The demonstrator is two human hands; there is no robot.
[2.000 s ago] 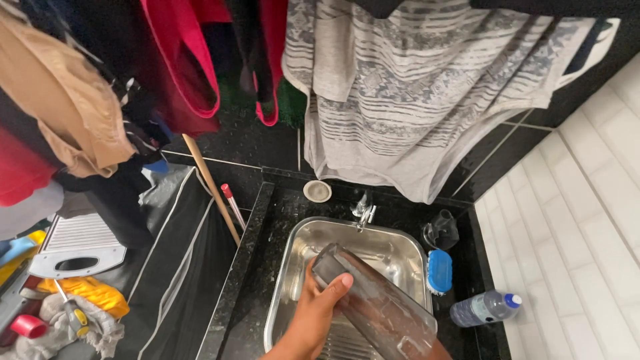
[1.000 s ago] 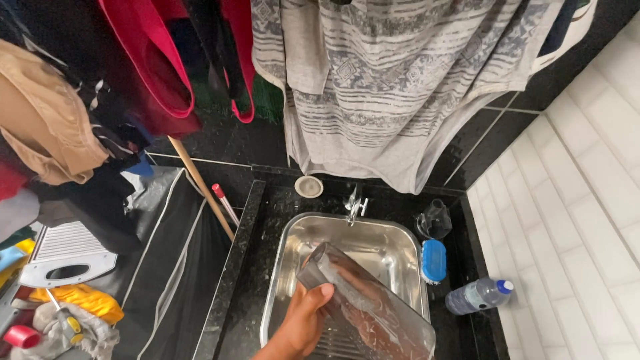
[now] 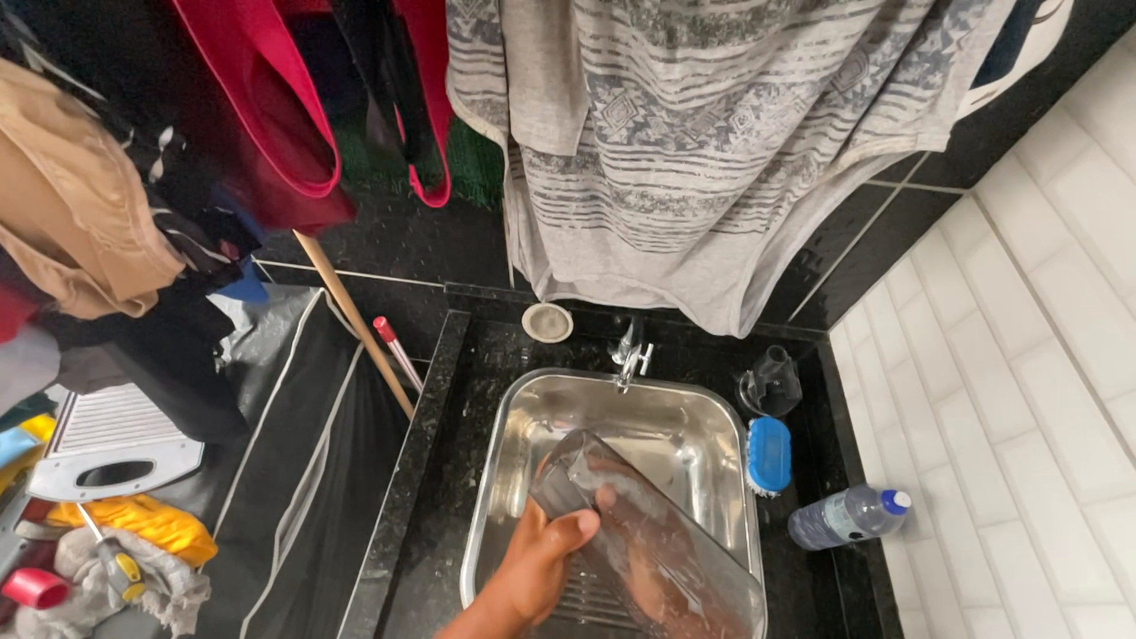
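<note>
My left hand (image 3: 543, 559) grips a clear grey plastic container (image 3: 661, 541) near its upper left end, thumb on the near side. The container lies tilted over a stainless steel sink (image 3: 501, 426). Through its wall my right hand (image 3: 652, 577) shows on the far side or inside; which of the two, I cannot tell, and its fingers are blurred by the plastic. A chrome tap (image 3: 628, 359) stands at the back of the sink, with no water seen running. Right of the basin lies a blue scrubbing brush (image 3: 769, 455), bristles toward the sink.
A clear glass vessel (image 3: 772, 383), a plastic bottle with a blue cap (image 3: 843, 516) and a round drain strainer (image 3: 548, 323) are on the black counter. A grey patterned shirt (image 3: 701, 160) hangs low behind the tap. Left are a wooden pole (image 3: 355, 324), a washboard (image 3: 120, 444) and cloths.
The container has stayed in my left hand over the sink. My thumb and the container have shifted slightly; the brush, bottle and glass vessel have stayed in place.
</note>
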